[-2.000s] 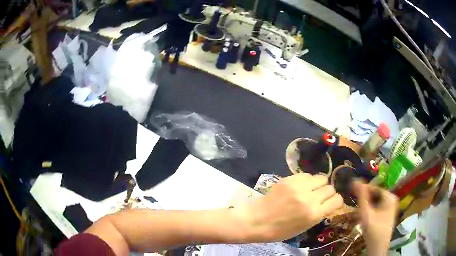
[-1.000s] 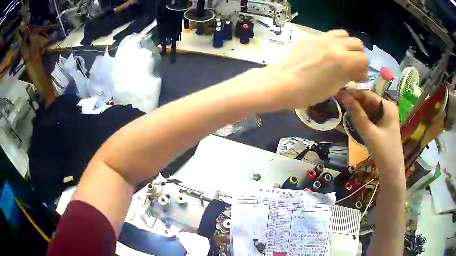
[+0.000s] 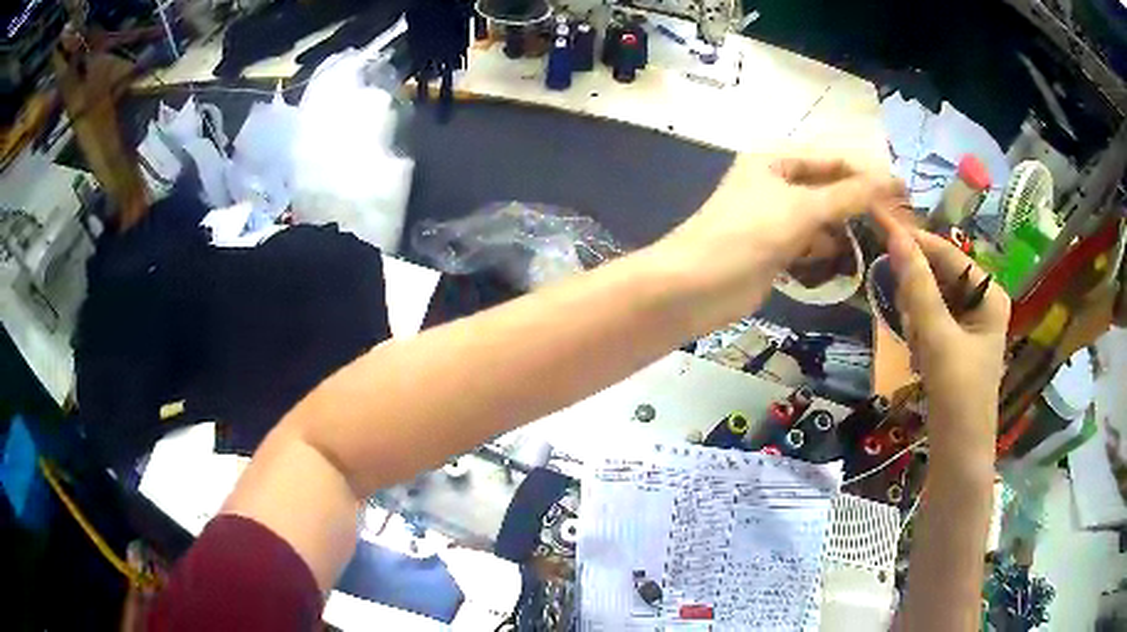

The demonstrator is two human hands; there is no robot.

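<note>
My left hand (image 3: 791, 228) reaches across from the left over the machine, with its thumb and fingers pinched. Its fingertips meet those of my right hand (image 3: 949, 290), above the thread stand at the right. Any thread between them is too fine to see. My right hand holds a small dark pointed tool (image 3: 974, 291), perhaps thread snips, against its palm. Behind the hands are round stand plates, one with a pale rim (image 3: 831, 291). Below, a printed sheet (image 3: 704, 543) lies on the machine head, and dark fabric (image 3: 402, 580) lies under the lamp at lower left.
Several small thread cones (image 3: 738, 426) stand behind the sheet. A large black garment heap (image 3: 235, 333) is at left, with a white bag (image 3: 352, 161) behind it. A crumpled clear bag (image 3: 519, 237) lies mid-table. A green and white fan (image 3: 1023, 222) is at right.
The view has tilted down since the first frame, showing the machine and sheet. Both hands have come together; in the last second the left hand turned, and its fingertips lowered to the right hand's.
</note>
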